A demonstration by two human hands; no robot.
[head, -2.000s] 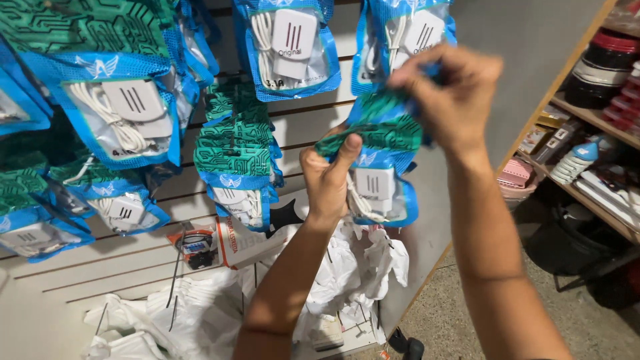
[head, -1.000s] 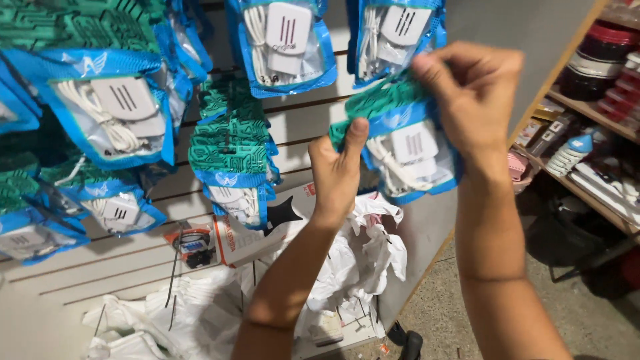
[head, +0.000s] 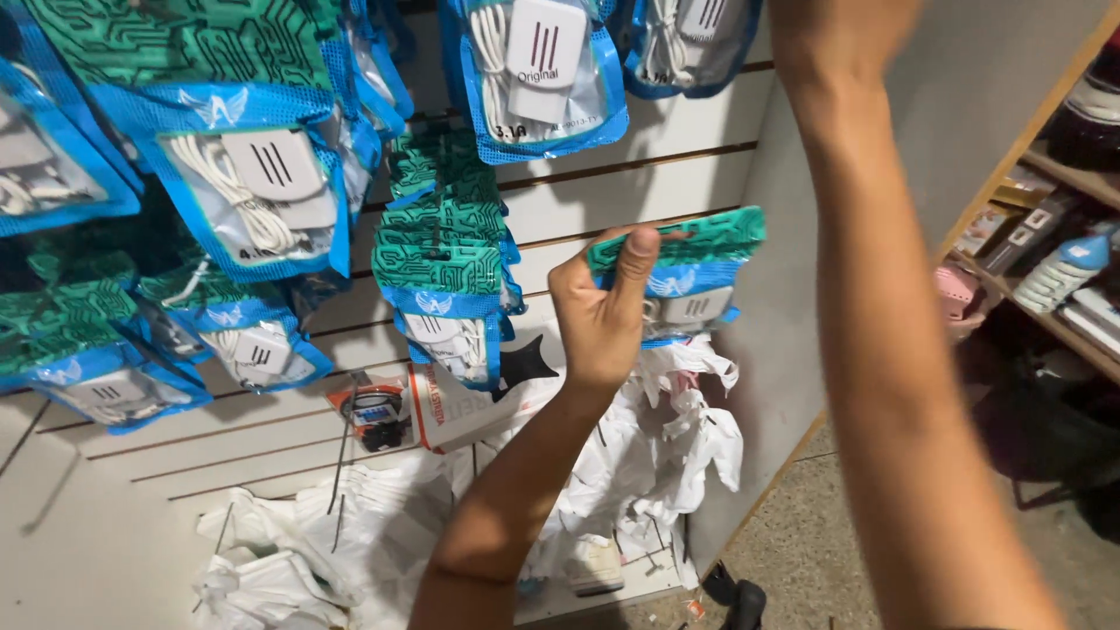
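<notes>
My left hand (head: 608, 306) grips the green top of a blue and green charger pouch (head: 687, 271), thumb in front; a white charger and cable show through its window. Raised at the top edge, my right hand (head: 844, 35) is cut off by the frame, so its fingers are hidden. Similar pouches hang in rows from the slatted wall: a large one (head: 254, 175) at the left, another (head: 542, 79) at top centre, one (head: 691, 44) right of it, and a stack (head: 442, 289) just left of my left hand.
White plastic bags (head: 367, 525) hang or lie along the lower wall among thin metal hooks (head: 341, 464). An orange and black package (head: 376, 416) hangs beside a white printed box (head: 472, 394). A grey side panel (head: 954, 114) stands at the right, and past it a wooden shelf (head: 1067, 324) holds goods.
My right hand has left the pouch and moved up to the top edge. My left hand still holds the pouch. The view has shifted somewhat.
</notes>
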